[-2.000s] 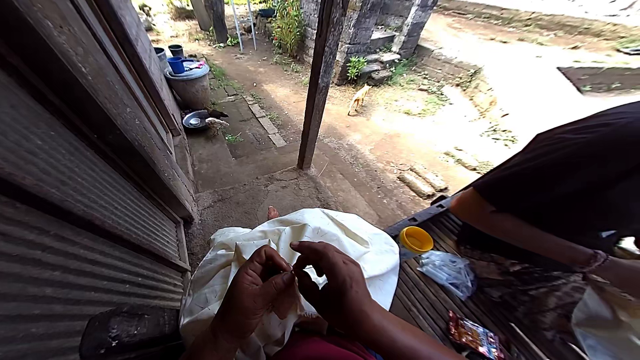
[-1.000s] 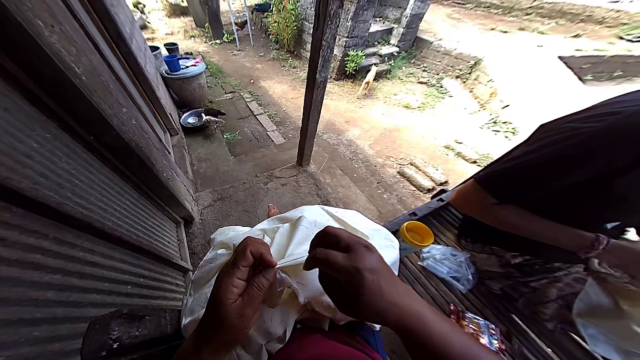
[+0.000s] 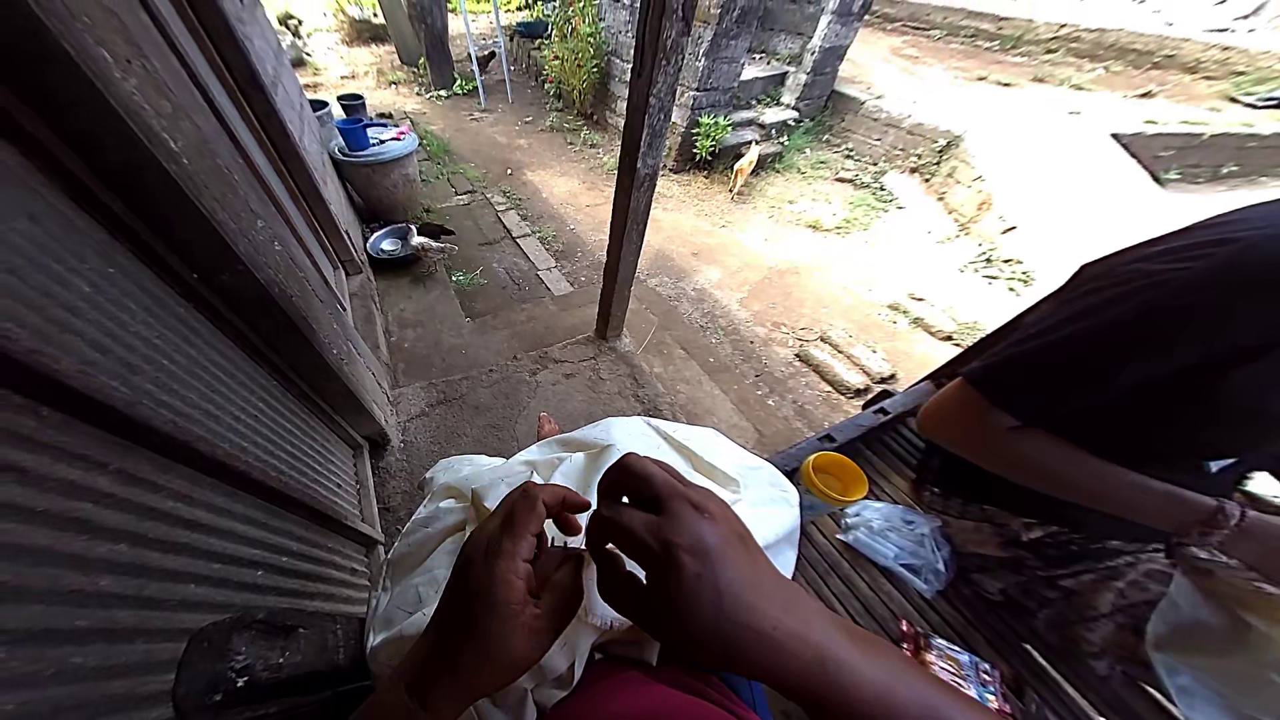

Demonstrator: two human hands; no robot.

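Off-white cloth (image 3: 690, 450) lies in loose folds over my lap, with dark specks or short marks on it. Above it my left hand (image 3: 520, 580) has its fingers curled and thumb raised, close to a tiny dark thin thing between the hands. My right hand (image 3: 665, 550) is beside it, fingertips bent in and nearly meeting the left ones. Whether either hand pinches that thing or a fold of cloth is too small to tell.
On the slatted bench at right are a yellow-rimmed container (image 3: 835, 478), a clear plastic bag (image 3: 897, 542) and a printed packet (image 3: 955, 668). A person's arm (image 3: 1080, 470) reaches in beside them. A wooden post (image 3: 640, 170) rises ahead; corrugated wall (image 3: 160, 400) stands left.
My hands were further apart one second ago, with a fold of cloth or thread between them; now their fingertips are close together. The orange-brown animal outside has shifted slightly.
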